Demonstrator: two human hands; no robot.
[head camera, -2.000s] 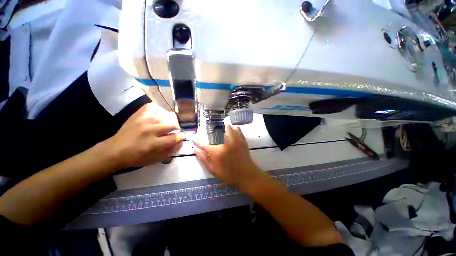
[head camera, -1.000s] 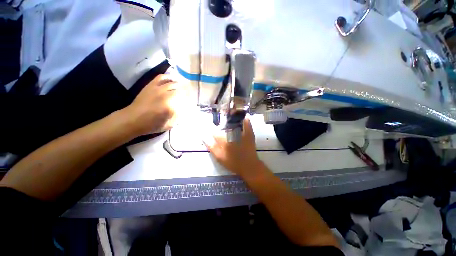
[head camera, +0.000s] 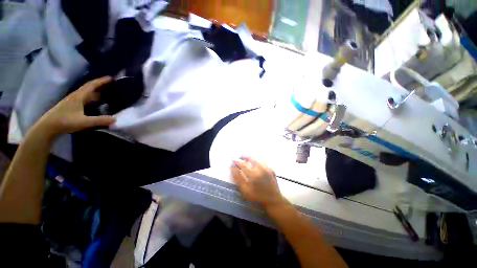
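My left hand (head camera: 78, 110) is at the left with thumb and fingers spread, beside bunched black cloth (head camera: 125, 94). Light grey cloth (head camera: 178, 104) lies in folds to its right. A long black panel (head camera: 141, 159) runs from below my left hand towards the machine. It borders a curved pale piece (head camera: 230, 136), washed out by the lamp. My right hand (head camera: 256, 180) lies low at this piece with fingers bent, left of the sewing machine head (head camera: 334, 104). Whether its fingertips grip the cloth is unclear. Glare hides the needle area.
A black cut piece (head camera: 350, 175) lies under the machine arm. Thread snips (head camera: 406, 224) lie right of the bed. The grey measuring scale (head camera: 209, 192) edges the table. Dark and grey scraps (head camera: 225, 42) lie at the back, near an orange-brown surface (head camera: 230, 13).
The view has swung left, so the machine sits further right. My left hand has left the needle area for the cloth at the left and opened. My right hand is now clear of the machine head.
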